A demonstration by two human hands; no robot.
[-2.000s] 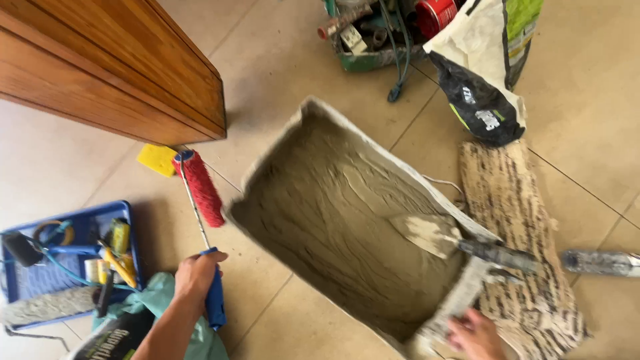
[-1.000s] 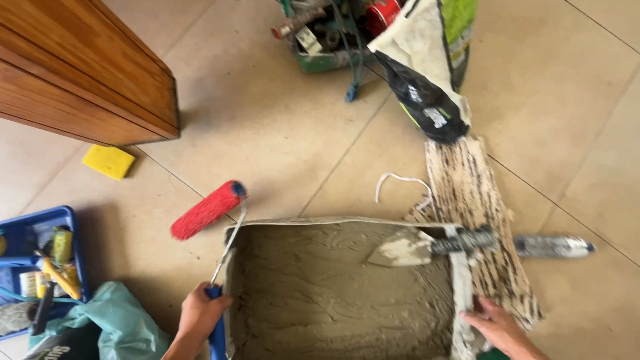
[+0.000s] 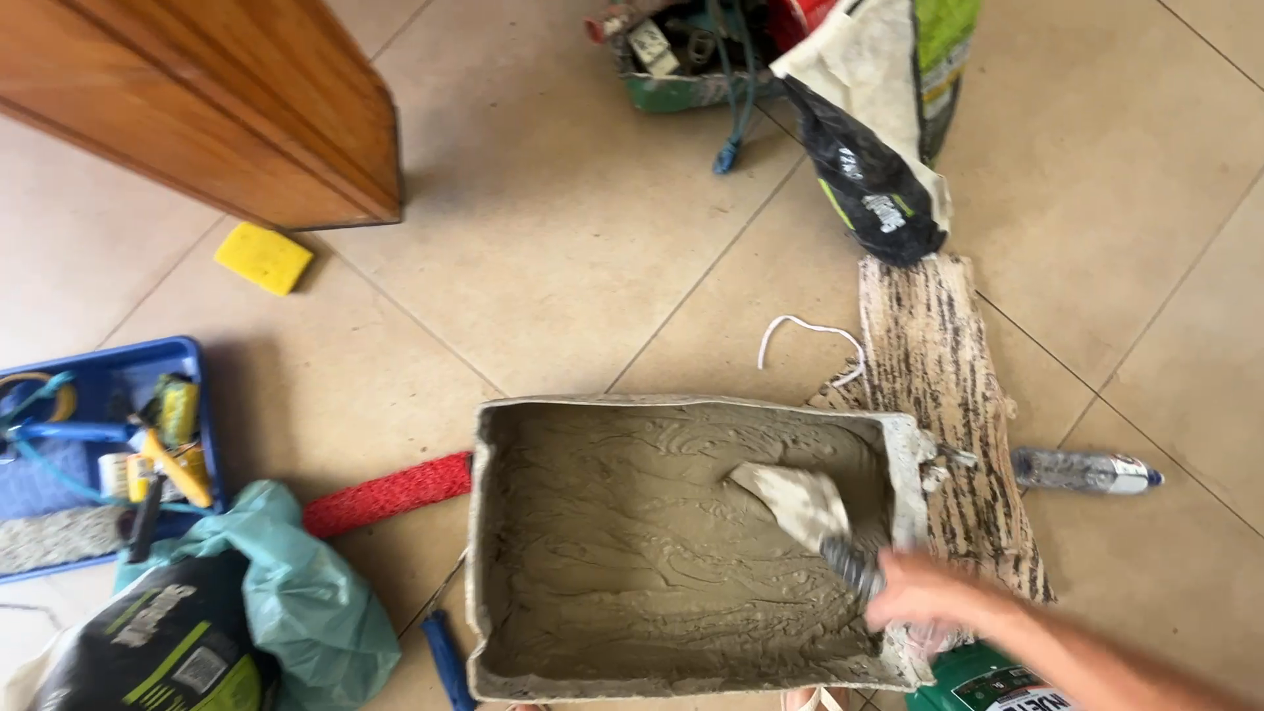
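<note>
A rectangular tub [image 3: 480, 553] of wet grey mortar stands on the tiled floor. My right hand [image 3: 918, 592] is closed around the handle of a pointing trowel [image 3: 795, 504], above the tub's right end; the blade lies on the mortar. A paint roller with a red sleeve [image 3: 390, 492] and a blue handle [image 3: 446, 660] lies on the floor along the tub's left side. My left hand is out of view.
A blue tray [image 3: 202, 425] of tools, a teal plastic bag [image 3: 306, 592], a yellow sponge [image 3: 264, 259], and a wooden cabinet or door edge [image 3: 336, 128] are left. A patterned mat [image 3: 923, 336], plastic bottle [image 3: 1081, 471], black-and-white bag [image 3: 869, 188] and green toolbox [image 3: 681, 94] lie right and beyond.
My right hand has gone from the tub's right edge to the trowel handle and grips it. My left hand has let go of the roller and left view; the roller now lies on the floor.
</note>
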